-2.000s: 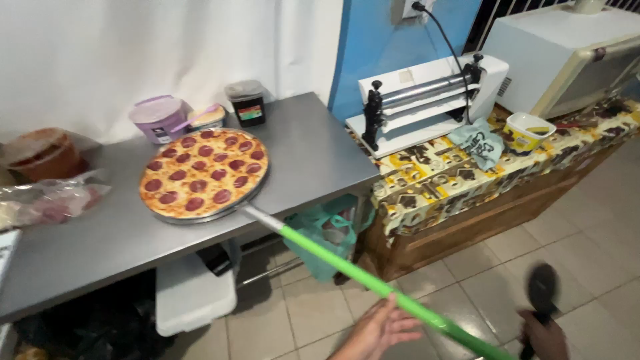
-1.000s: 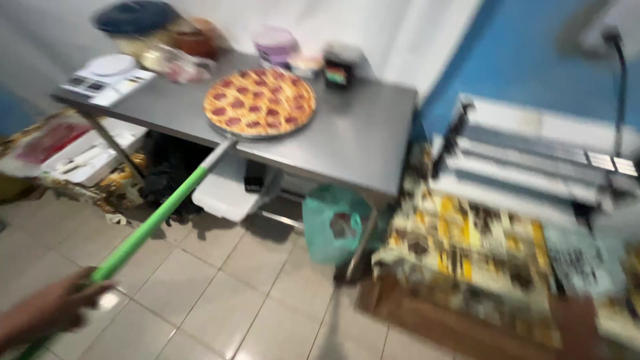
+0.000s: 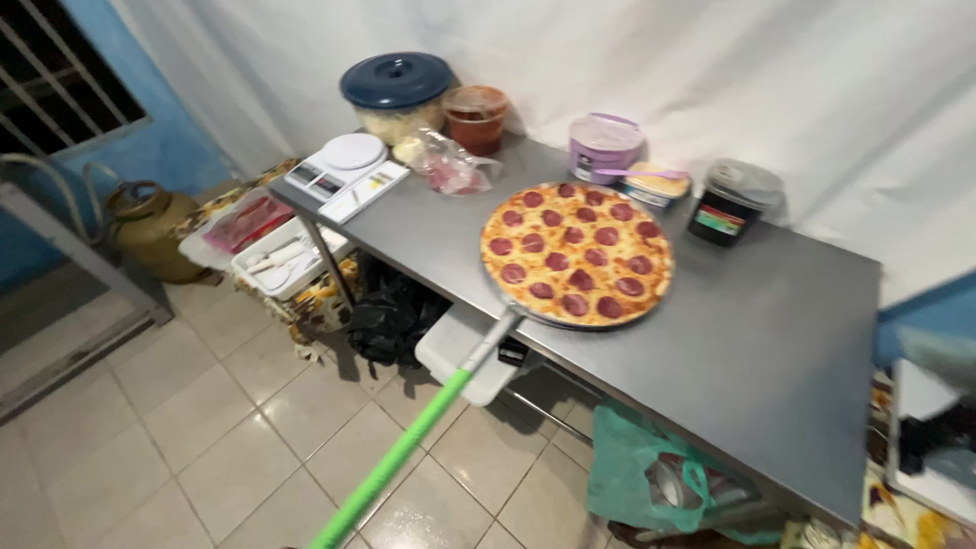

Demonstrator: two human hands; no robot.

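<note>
A round pepperoni pizza point(image 3: 577, 254) lies on a round metal pan on the steel table. The metal end of a long green-handled pizza peel point(image 3: 412, 438) reaches the pan's near edge, and its handle runs down out of the bottom of the view. A tiny bit of skin may show at the bottom edge by the handle, too little to tell a grip. Neither of my hands can be made out. Behind the pizza stand a purple tub point(image 3: 605, 149), a smaller tub point(image 3: 656, 185) with a purple spoon across it, and a black-labelled container point(image 3: 732, 204).
The steel table point(image 3: 762, 343) holds a white kitchen scale point(image 3: 343, 164), a blue-lidded container point(image 3: 396, 88), a tub of red sauce point(image 3: 476, 122) and a plastic bag point(image 3: 454, 164). Below are a green bag point(image 3: 640, 473) and black bag point(image 3: 393, 316). A gas cylinder point(image 3: 152, 229) stands left.
Both hands, seen earlier, have dropped out of sight; one was near the green handle. The black-handled object seen two seconds ago is also out of view. The view has swung left.
</note>
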